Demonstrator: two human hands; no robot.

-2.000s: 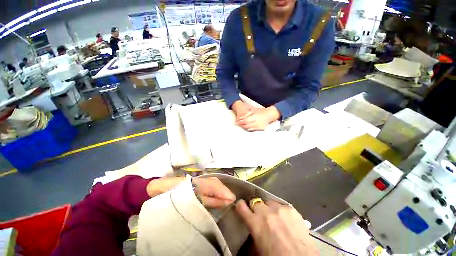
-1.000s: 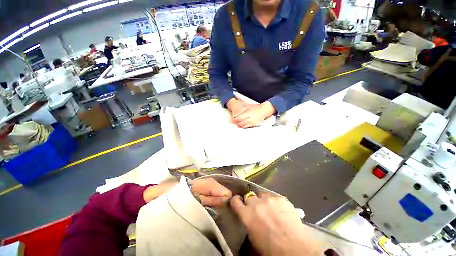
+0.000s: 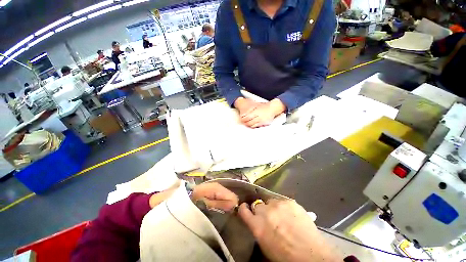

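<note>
A beige cloth bag [image 3: 176, 225] stands open like a bucket at the bottom centre, its darker lining showing inside the rim. My left hand [image 3: 215, 196] reaches over the near rim into the opening, its fingers closed on the lining. My right hand [image 3: 283, 227], with a yellow band on one finger, comes from the right and pinches the lining beside the left fingertips. The two hands almost touch. What exactly lies between the fingertips is too small to tell.
A sewing machine [image 3: 416, 187] with a red switch stands at right, by a dark plate [image 3: 317, 181] and yellow section [image 3: 380, 138]. Beige panels [image 3: 219, 135] lie beyond the bag. A person [image 3: 276, 56] stands across the table, hands on the panels. A red crate [image 3: 53, 245] is lower left.
The view has shifted a little, so the machine sits further right and lower than a second ago. Both hands stay at the lining inside the bag, with only small finger movements.
</note>
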